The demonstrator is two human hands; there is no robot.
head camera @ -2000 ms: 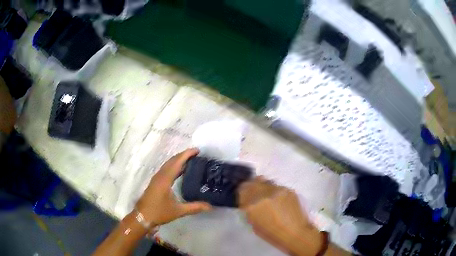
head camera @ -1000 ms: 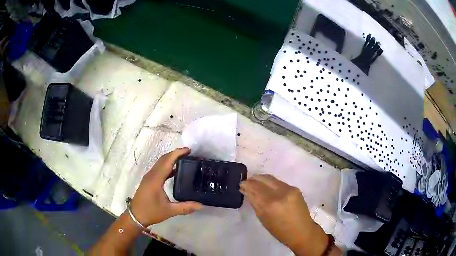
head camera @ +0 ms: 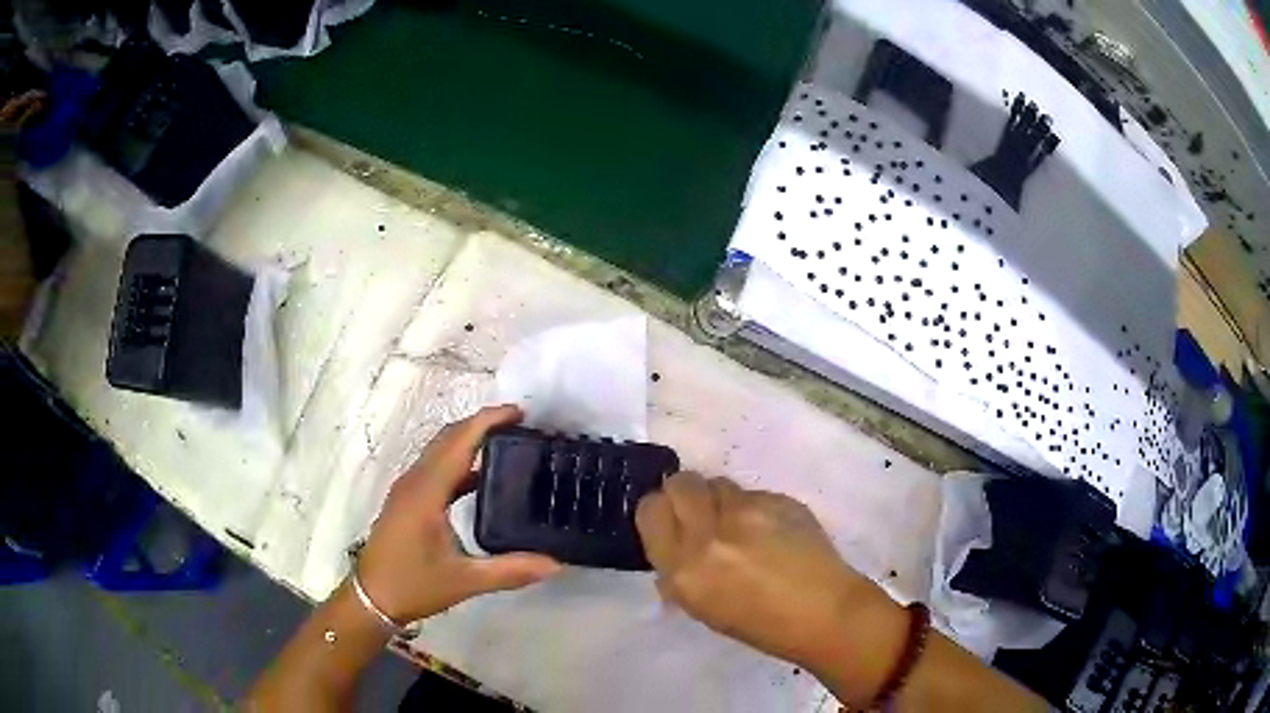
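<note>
A black housing (head camera: 564,497) with a row of slots on its upper face lies over the whitish bench in front of me. My left hand (head camera: 439,522) grips its left end, thumb and fingers on opposite edges. My right hand (head camera: 724,550) is at its right end, fingers bent together with the fingertips on the face near the right edge. Whether the fingertips pinch a small piece is hidden. A white sheet piece (head camera: 585,373) lies just behind the housing.
Another black unit (head camera: 181,320) stands at the left, with more behind it. A dark green belt (head camera: 557,126) runs along the back. A white sheet with many black dots (head camera: 850,258) is at the right. Black units (head camera: 1038,543) stand at the lower right.
My right hand has moved left onto the housing's right end, its fingers more curled. My left hand still holds the housing, which has shifted slightly left and up.
</note>
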